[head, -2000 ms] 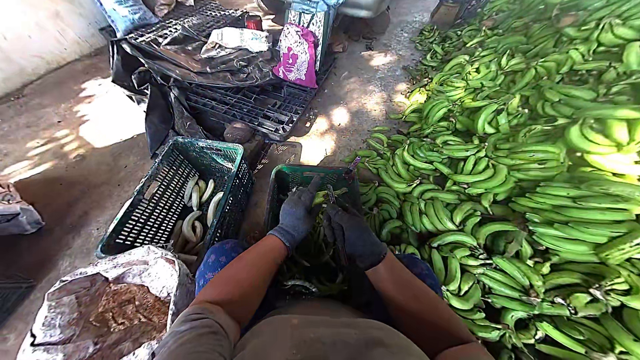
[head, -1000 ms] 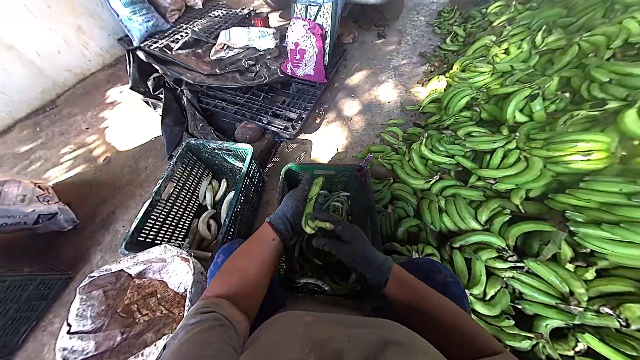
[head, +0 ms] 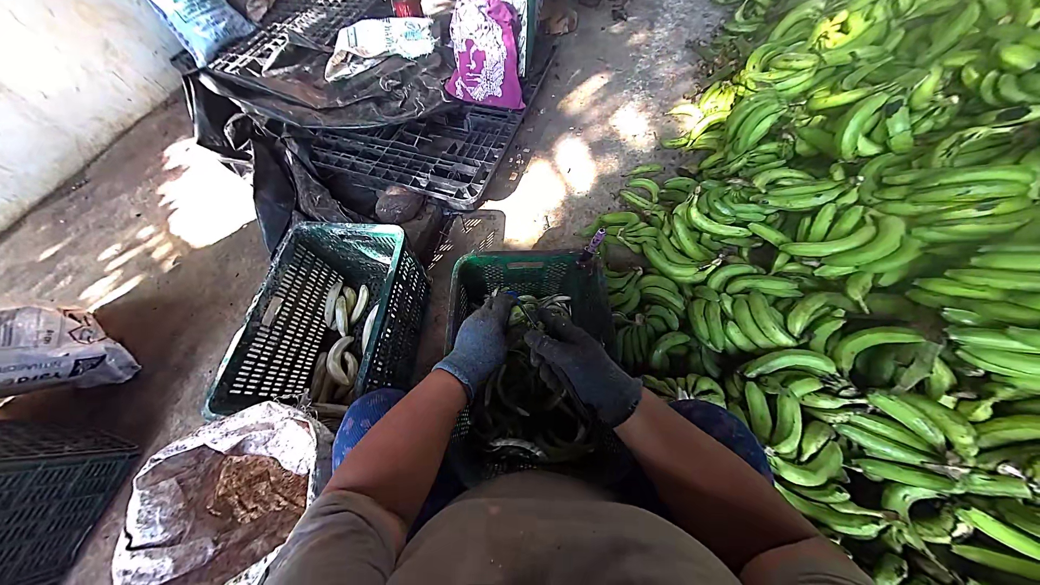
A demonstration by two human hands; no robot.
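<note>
Both my hands wear grey-blue gloves and meet over a green plastic crate between my knees. My left hand has its fingers curled near a small blue thing at the fingertips; what it holds is unclear. My right hand is bent close beside it, its grip partly hidden. Green peels lie in the shaded crate below. Peeled pale bananas or plantains rest in a second green crate to the left. Green bananas or plantains are heaped on the floor at right.
An open white sack with brown matter inside stands at lower left, near a dark crate and a printed bag. Ahead lies a black plastic pallet with dark sheeting and a purple bag.
One second ago a green banana or plantain was between my hands; it is not plainly visible now. My hands have drawn together over the crate.
</note>
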